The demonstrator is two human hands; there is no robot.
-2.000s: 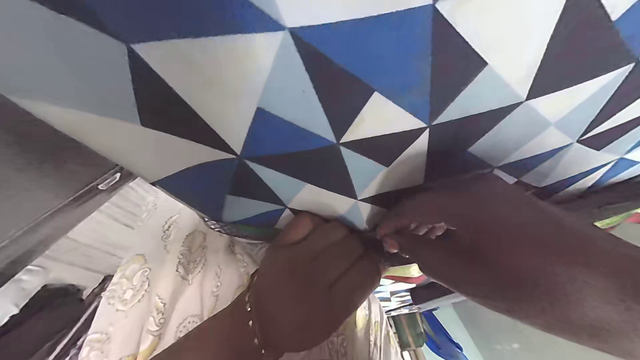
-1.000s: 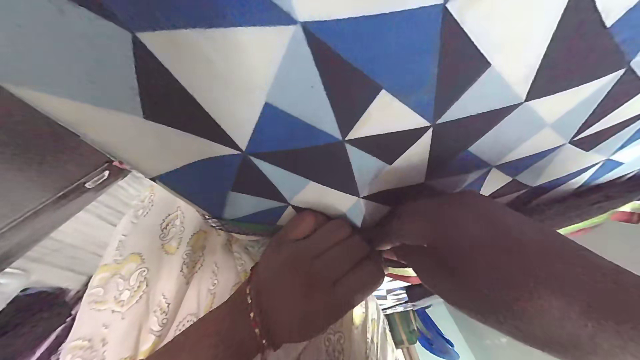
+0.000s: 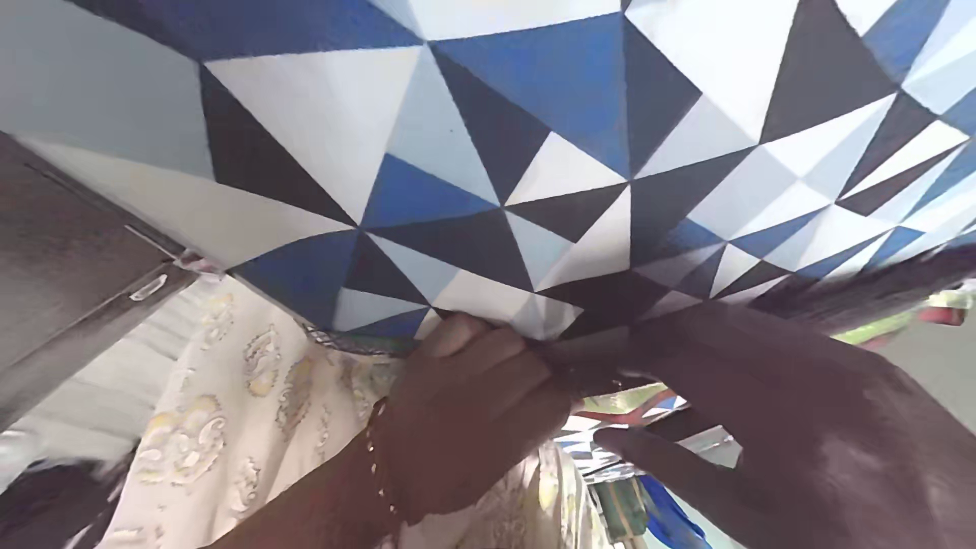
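A cloth printed with blue, white, grey and black triangles (image 3: 488, 168) spans the upper part of the head view. My left hand (image 3: 476, 412), with a thin bracelet at the wrist, grips the cloth's lower edge at the middle. Just right of it is my right hand (image 3: 770, 404), thumb and fingers apart, its upper fingers by the underside of the cloth edge. Whether those fingertips touch the cloth cannot be told.
Cream fabric with a raised floral pattern (image 3: 252, 396) hangs below the cloth at the left. A dark brown panel with a metal fitting (image 3: 69, 252) stands at the far left. Below the hands are a green object (image 3: 621, 507) and a blue item (image 3: 671, 518).
My right hand's thumb has come away from the fingers, leaving a gap, where the hand was closed against my left hand before. My left hand stays at the cloth edge.
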